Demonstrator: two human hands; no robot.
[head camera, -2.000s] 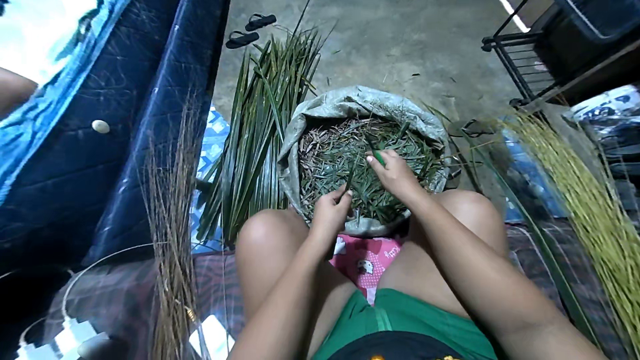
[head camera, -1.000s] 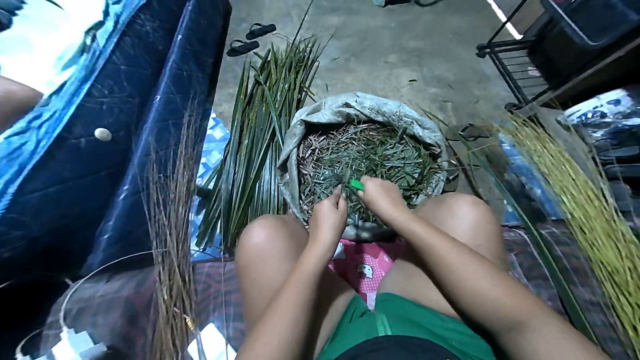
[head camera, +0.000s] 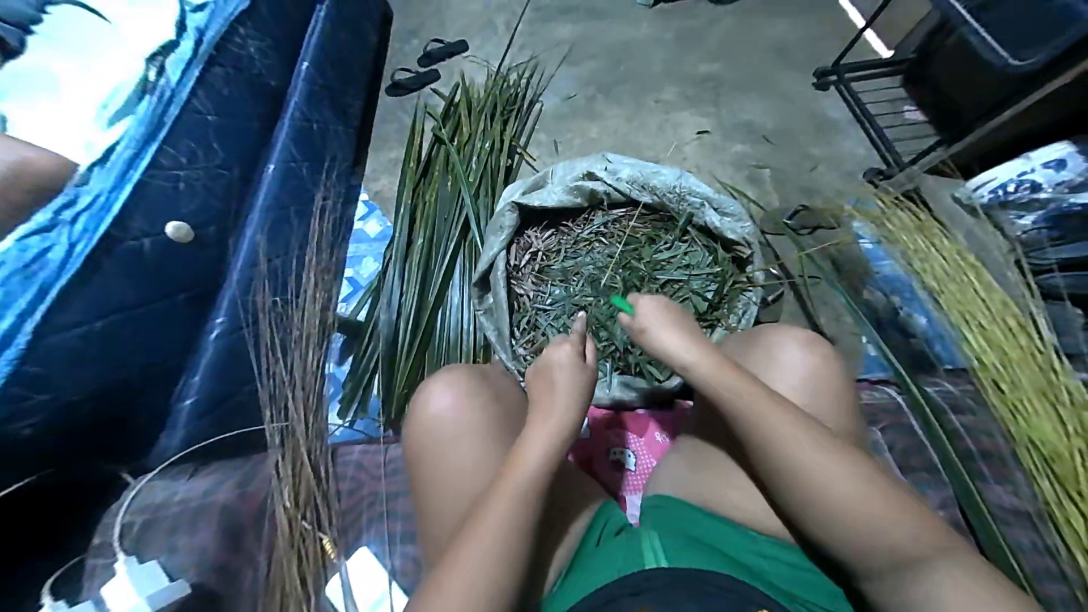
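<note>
A pale woven sack [head camera: 616, 174] with a rolled rim stands between my knees, filled with shredded green and brown leaf strips [head camera: 586, 263]. Over its near part, my right hand [head camera: 663, 327] is closed around a small tool with a green handle [head camera: 622, 303]; its blade cannot be made out. To the left and slightly nearer me, my left hand [head camera: 563, 370] is closed with its thumb pointing up, pinching what looks like a thin strip, too fine to name. Long green palm leaflets [head camera: 450, 212] lie in a bundle left of the sack.
Thin brown ribs [head camera: 297, 382] stand in a bundle at left, beside a dark blue mattress [head camera: 229, 153]. Yellow-green ribs [head camera: 977, 323] lie at right below a black metal rack [head camera: 875, 119]. Black flip-flops [head camera: 412, 82] rest on the floor. A white plug and cable [head camera: 140, 582] are at lower left.
My right hand first moved toward my left hand, and now the two are a little farther apart. Both stay over the near part of the sack.
</note>
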